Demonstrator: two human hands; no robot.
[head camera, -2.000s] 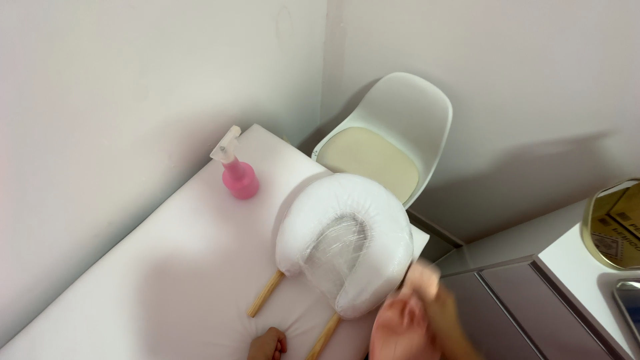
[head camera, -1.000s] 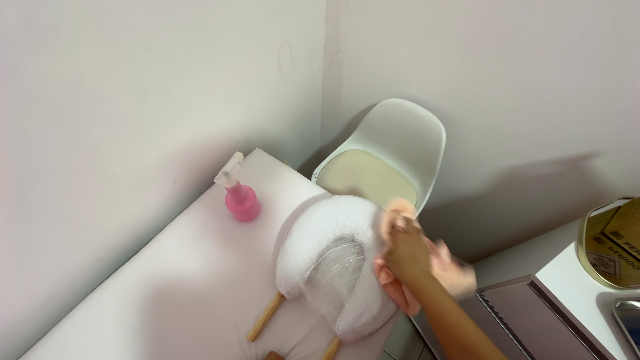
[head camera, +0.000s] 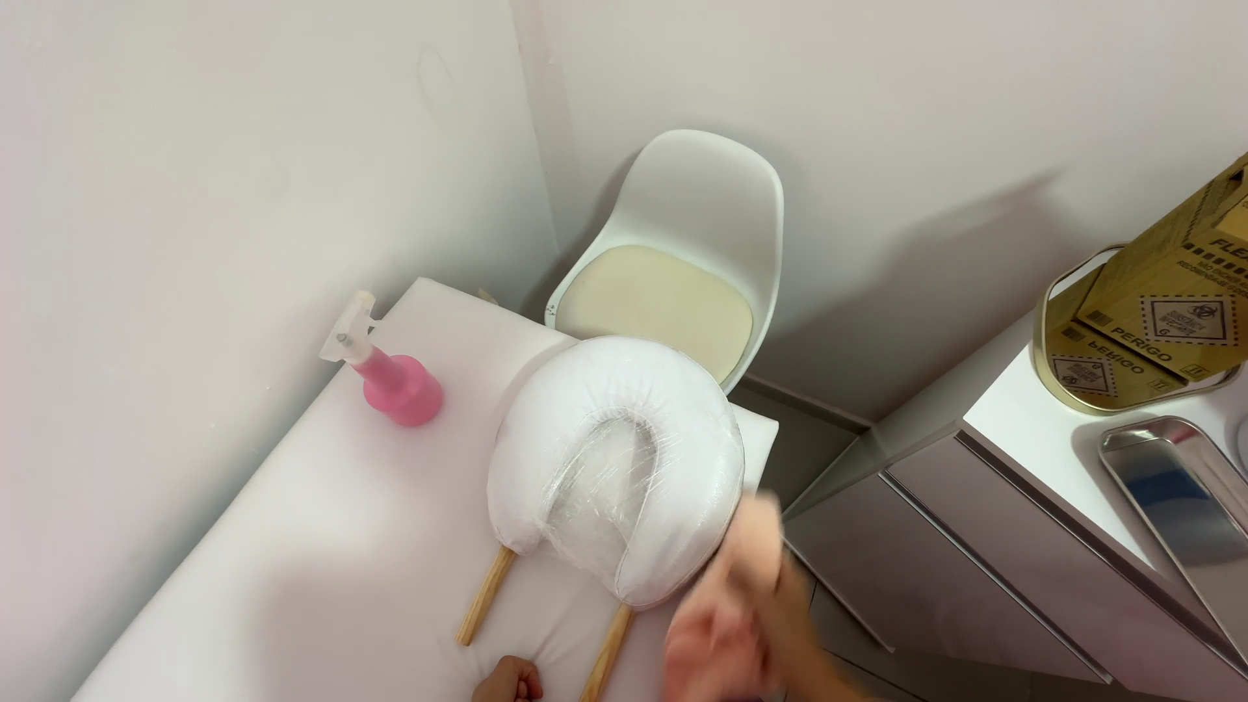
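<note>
A white U-shaped face cradle cushion (head camera: 692, 439) with clear plastic film across its opening lies on the white padded table (head camera: 370, 546). Two wooden rods (head camera: 485, 597) stick out from beneath it toward me. My right hand (head camera: 770, 585), blurred by motion, grips a pink cloth (head camera: 717, 629) beside the cushion's right edge. My left hand (head camera: 509, 680) rests curled on the table between the rods, at the bottom edge of the view; most of it is cut off. A pink spray bottle (head camera: 402, 390) with a whitish trigger head stands on the table, left of the cushion.
Behind the table's far end is a white chair (head camera: 707, 195) with a cream seat pad. At right, a cabinet (head camera: 1004, 546) carries a gold-rimmed mirror tray (head camera: 1058, 395), a yellow hazard-marked carton (head camera: 1170, 292) and a metal tray (head camera: 1185, 487). Walls border the left and far sides.
My right hand with the pink cloth was over the cushion's right side one second ago and is now lower, beside its right edge. More of my left hand shows now than one second ago.
</note>
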